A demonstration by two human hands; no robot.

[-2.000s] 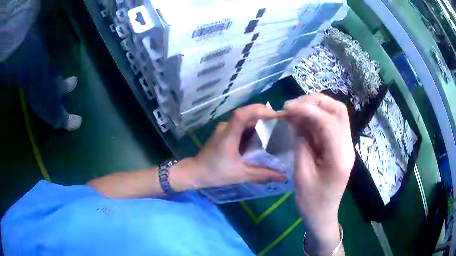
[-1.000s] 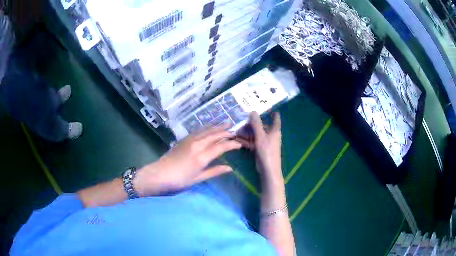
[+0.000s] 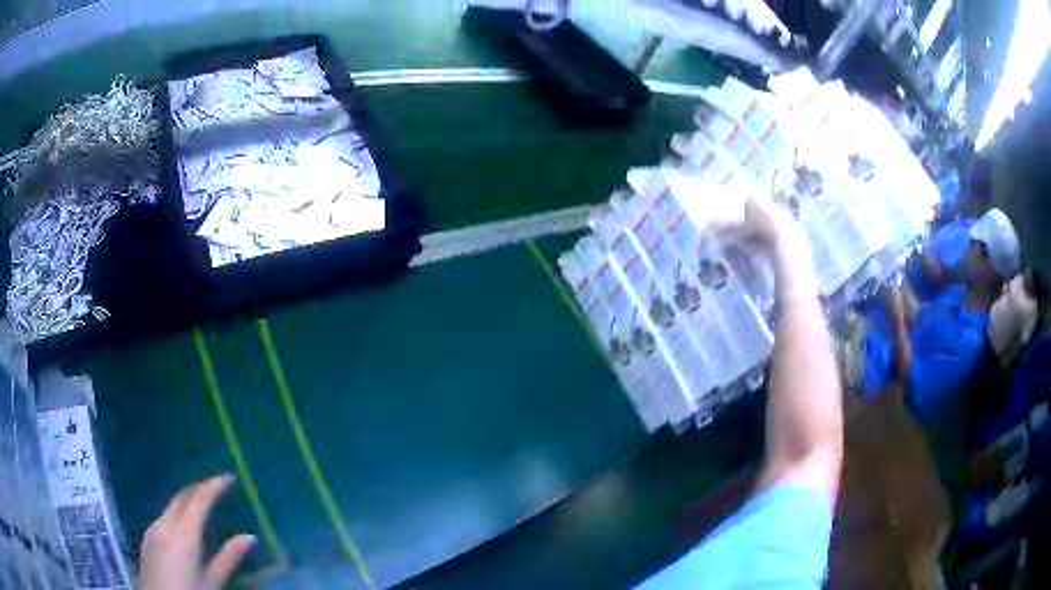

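Observation:
Waiting cartons (image 3: 680, 300) stand upright in a slanted row at the right, narrow printed sides showing. My right hand (image 3: 749, 236) is stretched over this row and touches or overlaps the carton tops. Its fingers are blurred and washed out by glare, so its grip cannot be told. My left hand (image 3: 190, 536) is at the lower left, cut off by the bottom edge, fingers apart and empty. A white carton with dark print (image 3: 78, 478) lies at the far left, just left of that hand, beside the finished carton stack (image 3: 17, 438).
Back left, a black tray holds flat white slips (image 3: 277, 173). White looped accessories (image 3: 69, 231) lie heaped beside it. A dark tray or holder (image 3: 576, 69) lies at the back. Green bench top (image 3: 438, 392) has yellow-green tape lines. People in blue (image 3: 945, 334) are at the right.
The view has swung right. Both hands have left the carton, which now lies by the stack. My right hand has reached far right to the waiting cartons. My left hand is low at the left.

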